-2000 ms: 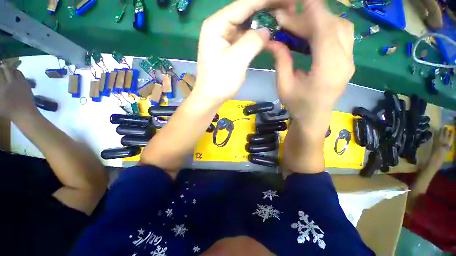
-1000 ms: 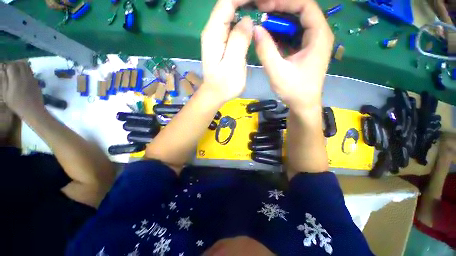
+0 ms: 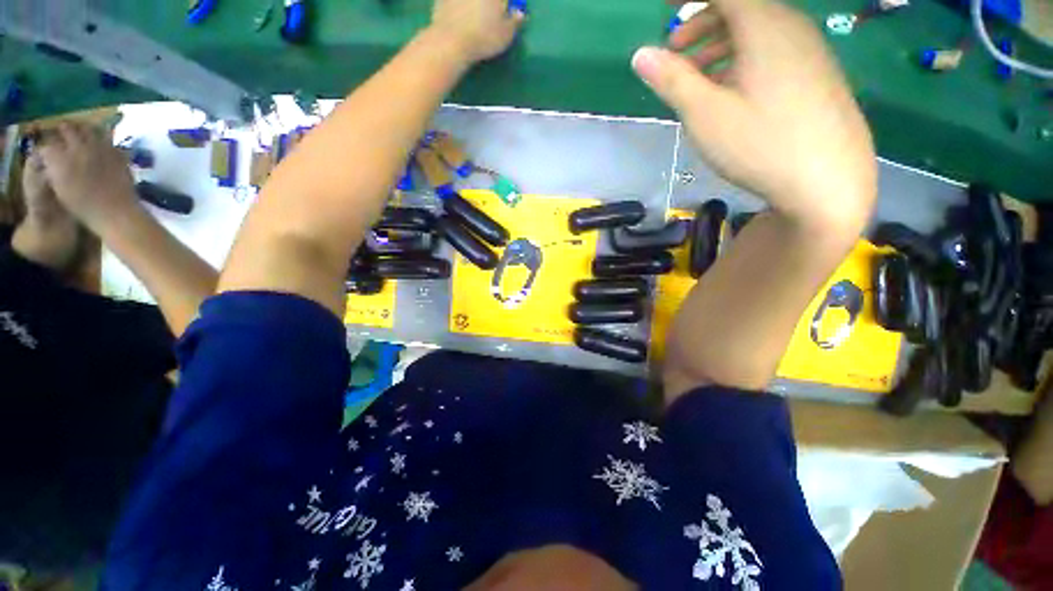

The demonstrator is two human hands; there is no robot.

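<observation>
My left hand point(image 3: 476, 28) reaches up over the green mat at the top edge, partly cut off, with a small blue piece point(image 3: 516, 7) at its fingertips; whether it is gripped is unclear. My right hand point(image 3: 768, 110) is above the mat, blurred, with the thumb apart from the fingers. A white and blue piece point(image 3: 689, 15) shows beside its fingertips; I cannot tell whether it is held. Black oval housings point(image 3: 610, 300) lie in a short row. Two slanted housings point(image 3: 468, 231) lie on a yellow printed sheet point(image 3: 525, 318). A battery-and-board assembly point(image 3: 445, 162) lies behind them.
A metal rail point(image 3: 127, 69) crosses the upper left. Another person's hand point(image 3: 87, 173) is over the white sheet point(image 3: 127, 271). A heap of black housings point(image 3: 981, 289) lies at right, near an open cardboard box point(image 3: 924, 520). A pale cable point(image 3: 999, 46) loops at upper right.
My hands have moved apart, left up and leftward, right to the right. The blue battery piece held between them is no longer visible there. The view has shifted slightly.
</observation>
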